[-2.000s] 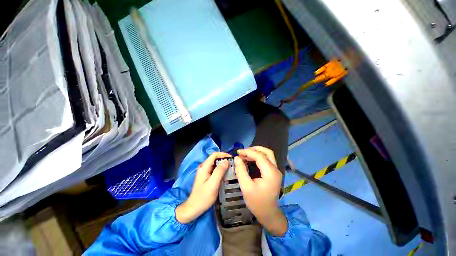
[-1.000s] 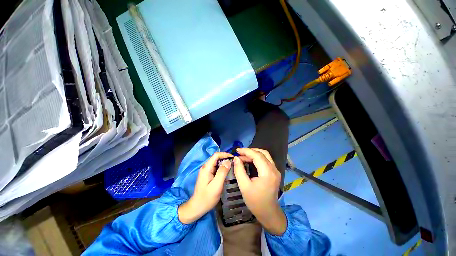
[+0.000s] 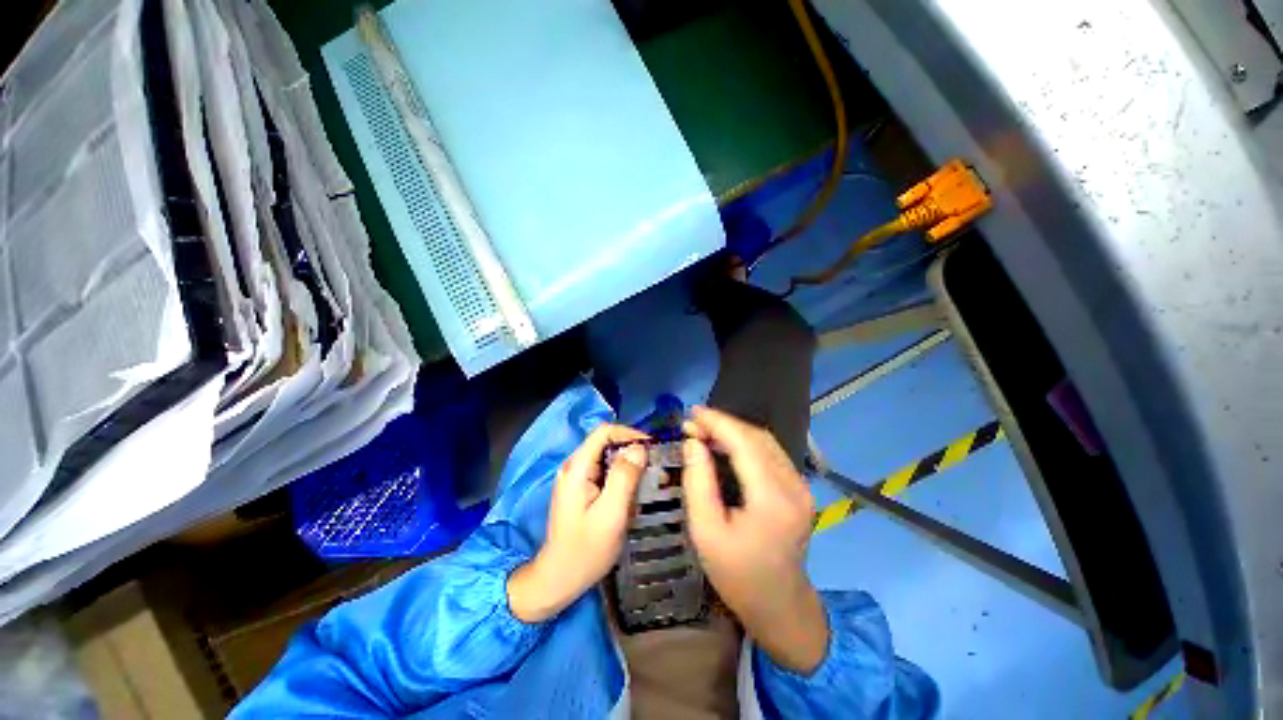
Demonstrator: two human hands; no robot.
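Observation:
A dark phone frame (image 3: 659, 560) with slot-like openings lies over my lap, its long side pointing away from me. My left hand (image 3: 580, 523) grips its upper left edge with thumb and fingers. My right hand (image 3: 749, 523) is at its upper right, thumb on the face and fingertips at the top edge. Any tiny piece at the fingertips is too small to tell. A pale-blue adhesive sheet (image 3: 563, 155) lies on the green bench ahead, with rows of tiny marks and a whitish liner strip (image 3: 448, 186) along its left side.
A stack of blister trays (image 3: 85, 267) with ragged white interleaf stands at left, above a blue basket (image 3: 369, 495) and cardboard (image 3: 134, 661). The white-grey machine (image 3: 1126, 183) curves along the right. An orange plug (image 3: 946, 201) hangs at its edge. Black-yellow tape (image 3: 922, 481) marks the blue floor.
My right hand has shifted slightly right, uncovering more of the frame's upper part. My left hand keeps its hold. The frame stays over my lap.

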